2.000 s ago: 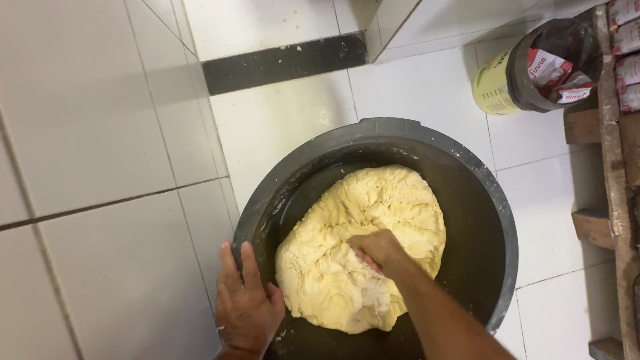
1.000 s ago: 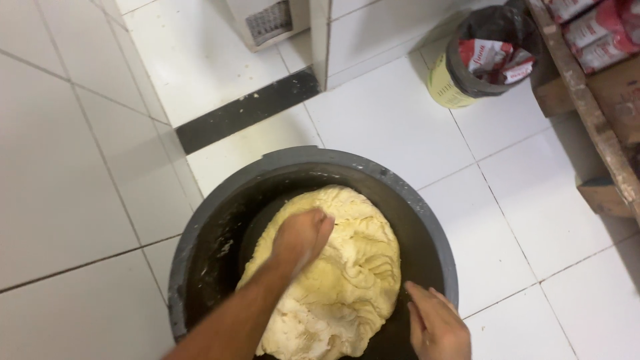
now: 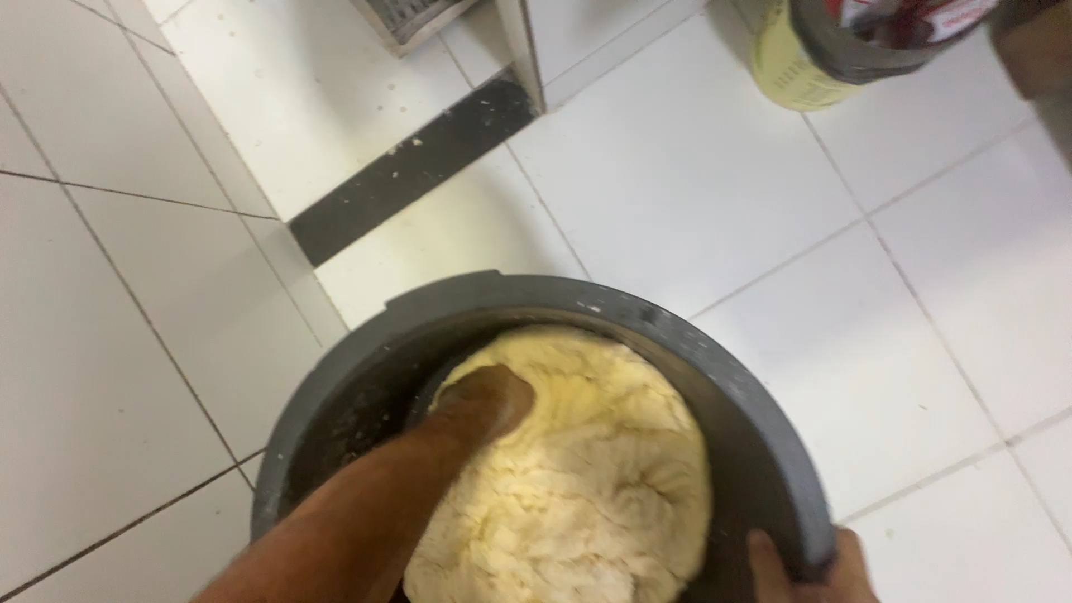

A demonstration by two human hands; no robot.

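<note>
A large mass of pale yellow dough (image 3: 578,469) lies in a dark grey round plastic tub (image 3: 737,368), its surface creased and lumpy, with whitish patches. My left hand (image 3: 494,402) presses into the upper left part of the dough; its fingers are hidden, so their closing cannot be seen. The left forearm crosses the tub from the lower left. At the lower right, my right hand (image 3: 808,574) grips the tub's rim, with digits on both the inner and outer sides. The bottom of the tub and the lower edge of the dough are out of view.
White floor tiles (image 3: 837,335) surround the tub, with a tiled wall (image 3: 109,293) on the left. A black strip (image 3: 410,167) runs to a white wall corner (image 3: 528,75). A yellow bucket (image 3: 796,67), lined with a dark bag holding red and white packets, stands at the upper right.
Two seconds ago my right hand was in the dough and my left hand by the tub's left rim. Now the left presses the dough and the right holds the rim. The view has shifted.
</note>
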